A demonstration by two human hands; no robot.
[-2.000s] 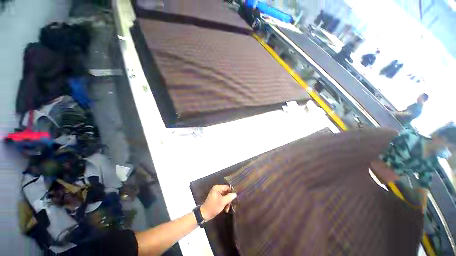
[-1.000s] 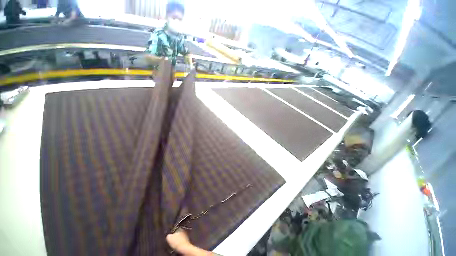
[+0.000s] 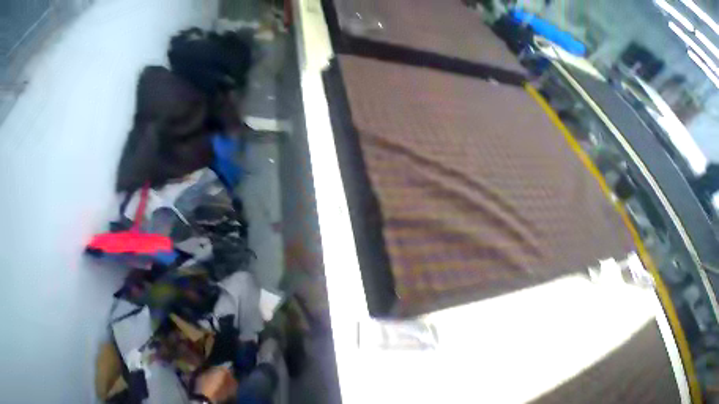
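Observation:
A thick stack of brown checked fabric (image 3: 465,181) lies on the white table (image 3: 504,339), with a dark layered edge on its left side and wrinkles across its top. Another brown fabric stack (image 3: 426,28) lies beyond it. Part of another brown checked cloth (image 3: 615,371) shows at the lower right, cut off by the frame edge. A pale, blurred block-like object (image 3: 398,334) sits by the stack's near left corner, and small whitish items (image 3: 623,271) lie by its near right corner. Neither of my hands is in view.
A yellow strip (image 3: 599,177) runs along the table's far side. Beyond it are a dark long surface (image 3: 638,150) and a blue roll (image 3: 548,31). On the floor at left are a heap of fabric scraps (image 3: 189,316), dark bundles (image 3: 165,118) and a red broom-like object (image 3: 130,243).
The view has swung from the spread cloth and the other worker back to the thick stack and floor scraps. My hand and the worker have left the picture.

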